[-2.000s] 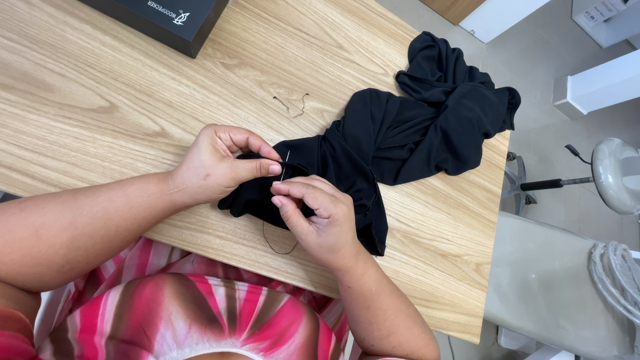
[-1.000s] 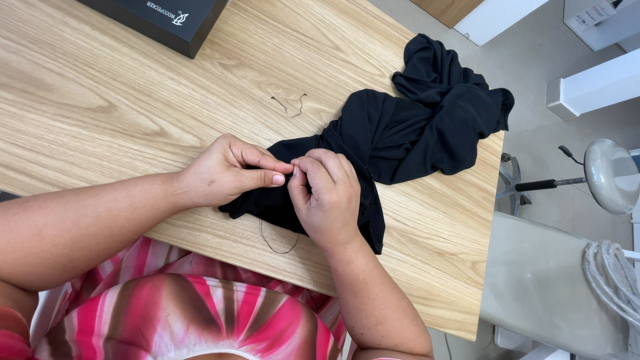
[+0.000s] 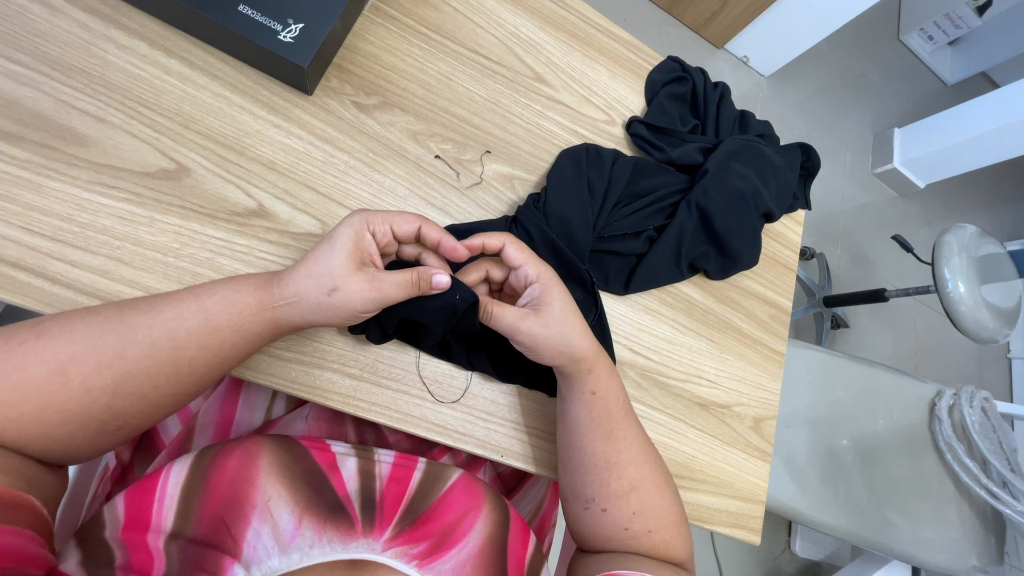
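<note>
A black fabric garment (image 3: 640, 216) lies bunched across the wood-grain table, its near end raised between my hands. My left hand (image 3: 376, 264) pinches a fold of the cloth between thumb and fingers. Close against it, my right hand (image 3: 520, 300) holds the same fold from the other side, the fingertips of both hands nearly touching. A loop of dark thread (image 3: 444, 400) hangs from the cloth's near edge onto the table. No needle can be made out at this moment; the fingers may cover it. Two short dark thread scraps (image 3: 482, 170) lie beyond my hands.
A black Woodpecker box (image 3: 272, 36) stands at the table's far left. The wood-grain table (image 3: 160, 160) ends on the right beside a grey padded seat (image 3: 864, 440) with coiled clear tubing (image 3: 976, 456). A wheeled stool base (image 3: 816, 296) stands on the floor beyond.
Two seconds ago a needle showed between my fingertips; now it cannot be seen. The fold of cloth has come up between my hands, and my right hand's fingers have turned and spread more.
</note>
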